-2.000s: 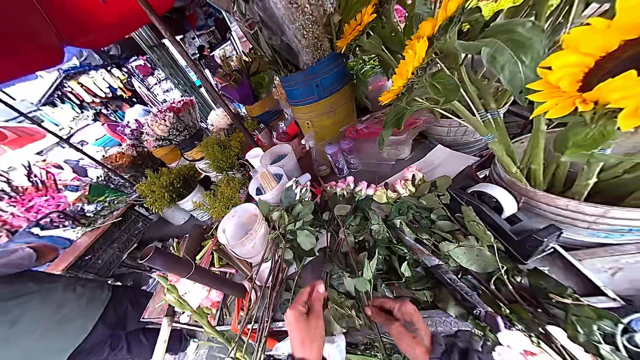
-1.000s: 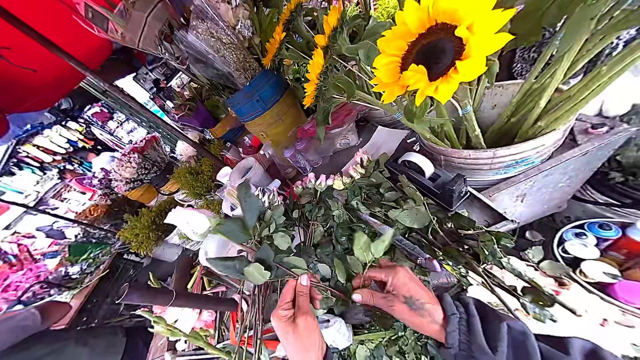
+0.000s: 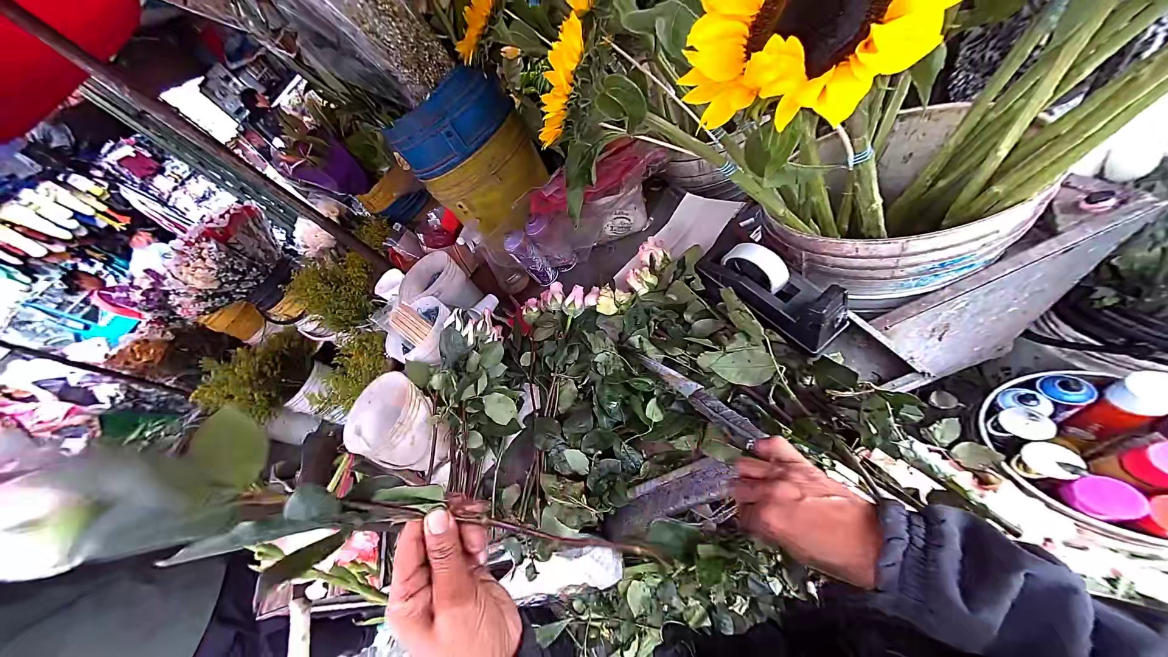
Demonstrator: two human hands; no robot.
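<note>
My left hand [image 3: 452, 579] pinches the leafy stem of a white rose [image 3: 46, 525] between thumb and fingers. The stem lies across the lower part of the view, its blurred bloom at the far left. My right hand [image 3: 803, 506] is curled at the end of a long tool's worn, wrapped handle [image 3: 703, 401]; a wide dark blade-like part [image 3: 671, 497] lies just left of the fingers. Between and beyond the hands spreads a pile of leafy rose stems [image 3: 593, 401], with pink and cream rose heads [image 3: 575, 301] at its far edge.
A black tape dispenser [image 3: 776, 297] stands beside a metal tub [image 3: 912, 260] of sunflowers. White plastic containers [image 3: 392, 420] are left of the roses, near a blue and yellow bucket [image 3: 474, 146]. At the right is a tub of spray cans [image 3: 1104, 456]. A person's dark clothing [image 3: 109, 602] shows lower left.
My right hand has left the stem near my left hand and moved right to the wrapped handle. My left hand still holds a stem, whose bloom now reaches far left.
</note>
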